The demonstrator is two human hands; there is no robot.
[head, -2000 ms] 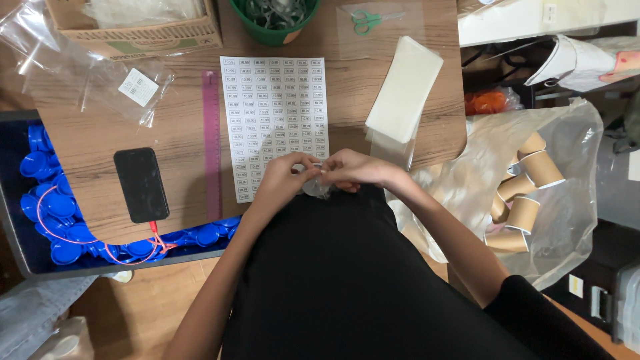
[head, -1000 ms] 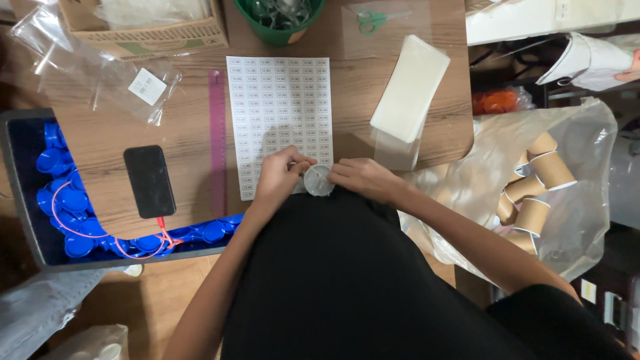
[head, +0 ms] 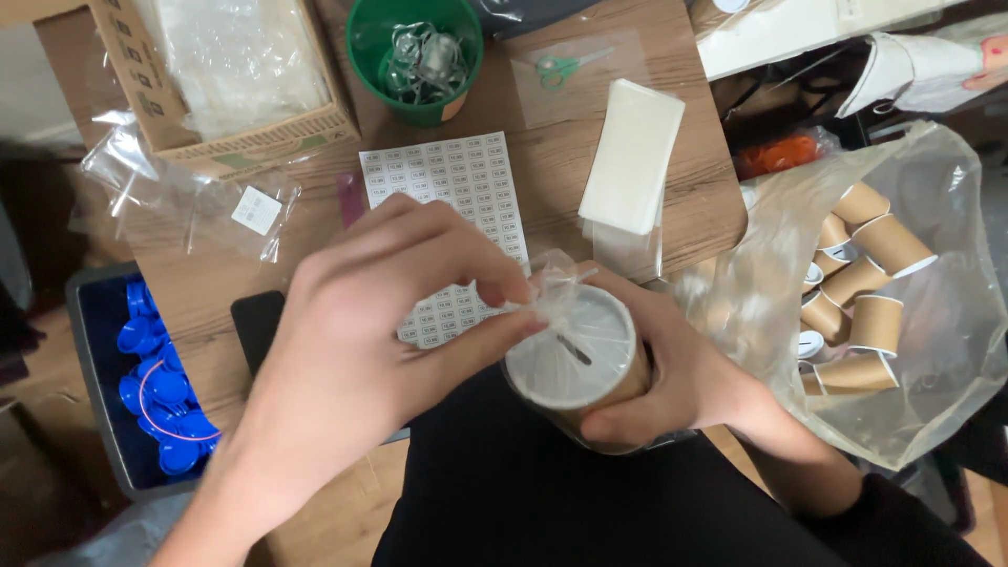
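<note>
A brown cardboard canister point(head: 630, 382) with a slotted white lid point(head: 579, 346) is wrapped in clear plastic film, above my lap. My right hand point(head: 669, 370) grips its side, the thumb at the front. My left hand point(head: 402, 291) pinches the gathered neck of the clear plastic bag point(head: 556, 295) over the lid. Behind my hands, a sheet of small printed price stickers point(head: 449, 181) lies on the wooden table, partly hidden by my left hand. A stack of pale rectangular sheets or sleeves point(head: 634, 157) rests at its right.
A green bucket point(head: 415, 110) holds clear items. Green-handled scissors point(head: 557, 71) lie beyond the pale stack. At left are a cardboard box point(head: 126, 71), clear bags point(head: 205, 213), a dark phone point(head: 256, 323) and a bin of blue caps point(head: 168, 387). A plastic bag point(head: 756, 291) of cardboard canisters stands right.
The wrapped canister is now plainly visible between my hands, raised nearer the camera. My left hand is now at the gathered plastic over the lid. The view has moved closer.
</note>
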